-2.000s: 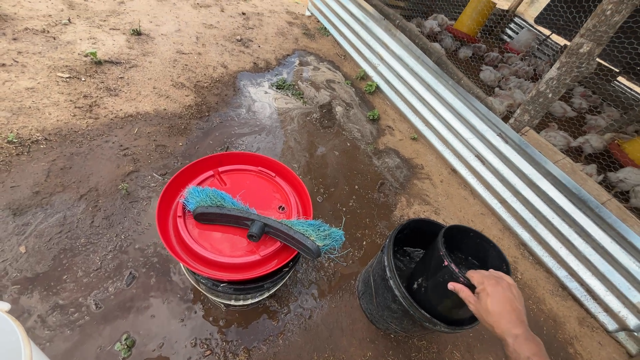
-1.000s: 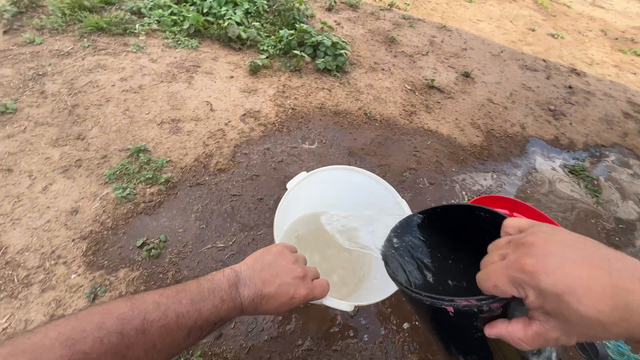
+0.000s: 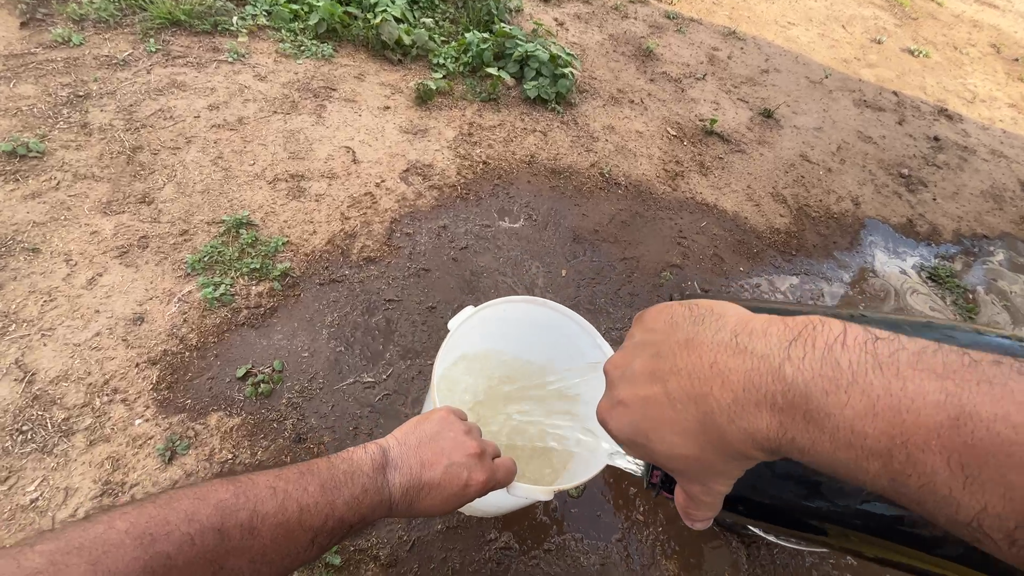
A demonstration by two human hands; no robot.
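Note:
A white plastic bucket stands tilted on the wet ground, with cloudy water swirling inside. My left hand grips its near left rim. My right hand holds a black plastic bucket tipped on its side, just right of the white one. Clear water streams from the black bucket's mouth over the white bucket's right rim. The right hand and forearm hide much of the black bucket.
Dark wet mud surrounds the white bucket. A puddle lies at the right. Low green weeds grow at the left, and a leafy patch at the top. Dry sandy soil lies beyond.
The black bucket was upright inside another black bucket, then poured over the white one; now it is tipped further. My left hand stays on the white rim. The view has swung left since the earliest frame.

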